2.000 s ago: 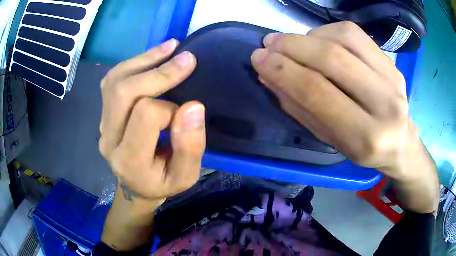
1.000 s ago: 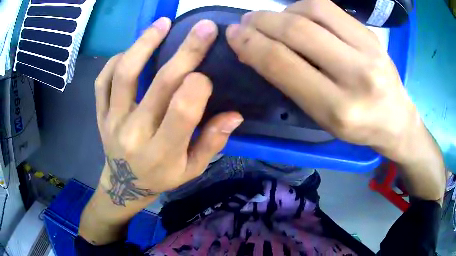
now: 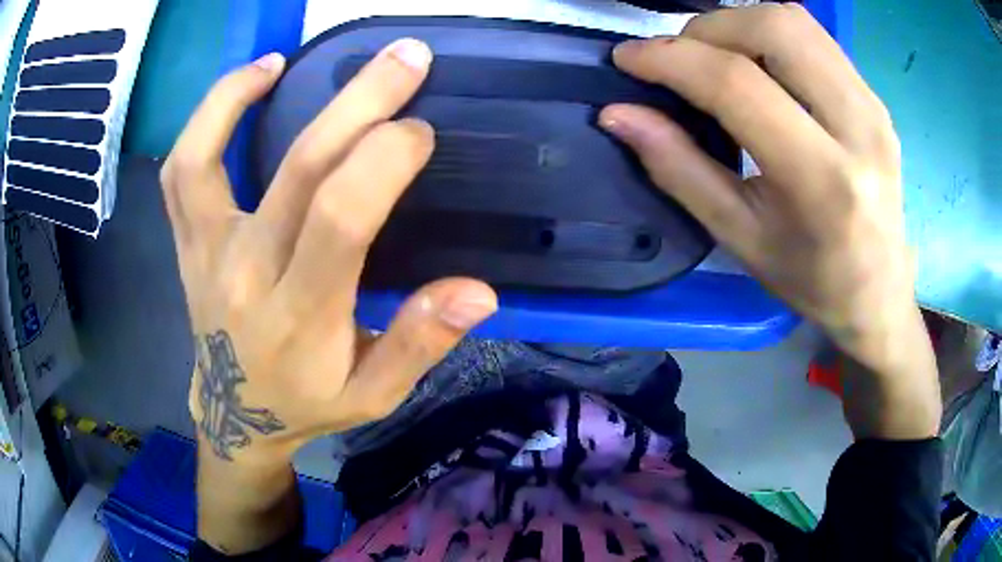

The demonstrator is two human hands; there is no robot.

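A flat black oval base unit lies face up over the blue tray, in the middle of the view. A dark strip pad lies along its far side. The near side shows a long recess with two small holes. My left hand is on the left end of the base, fingertips on its face, thumb at the near edge. My right hand is on the right end, with fingertips near the right end of the strip.
A white pad sheet with rows of dark strips lies at the far left on the teal bench. White lining shows beyond the base. A blue container stands low at the left. A printed carton is at the left edge.
The base has turned to lie more level and shows more of its face, including the strip. The view has shifted, and the headphones are out of it. My right fingers have moved right and spread.
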